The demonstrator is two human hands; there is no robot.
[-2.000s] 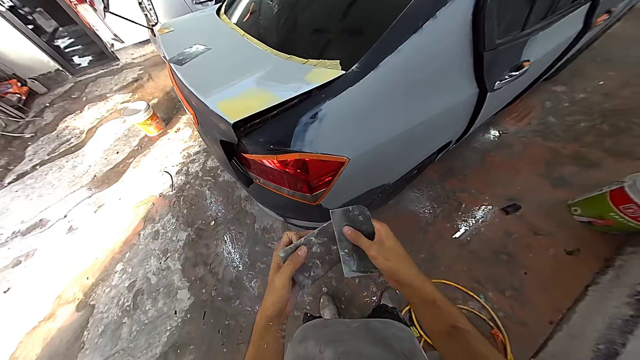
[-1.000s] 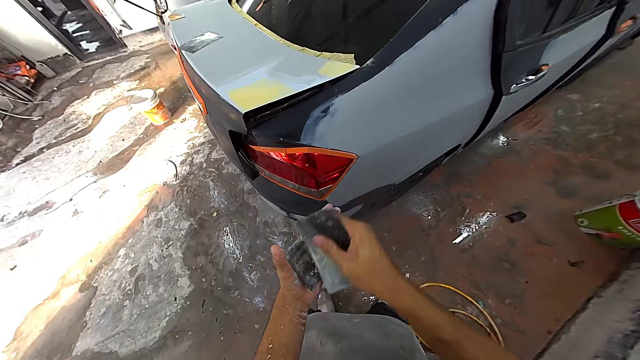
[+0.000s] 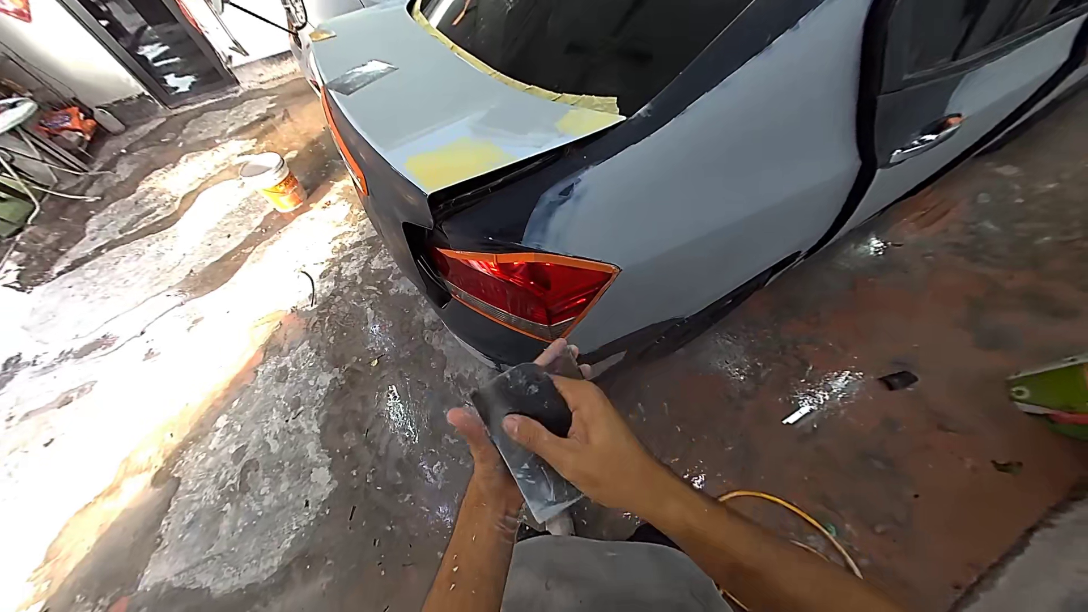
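My right hand grips a dark sanding block, its thumb and fingers on the block's upper part. Beneath it lies a grey wet sheet, probably sandpaper, reaching down toward my lap. My left hand is behind these, its thumb out to the left and fingertips showing above; whether it grips the sheet is hidden. Both hands are just below the red tail light, edged with orange tape, of a car in grey primer. Yellow filler patches mark the trunk lid.
A white and orange bucket stands on the wet concrete floor at left. A yellow hose curls beside my right forearm. A green container is at the right edge, and a small dark piece lies on the floor.
Two seconds ago my hands held the block and a grey piece side by side, apart. Now the right hand's block lies over the left hand. The view has shifted slightly.
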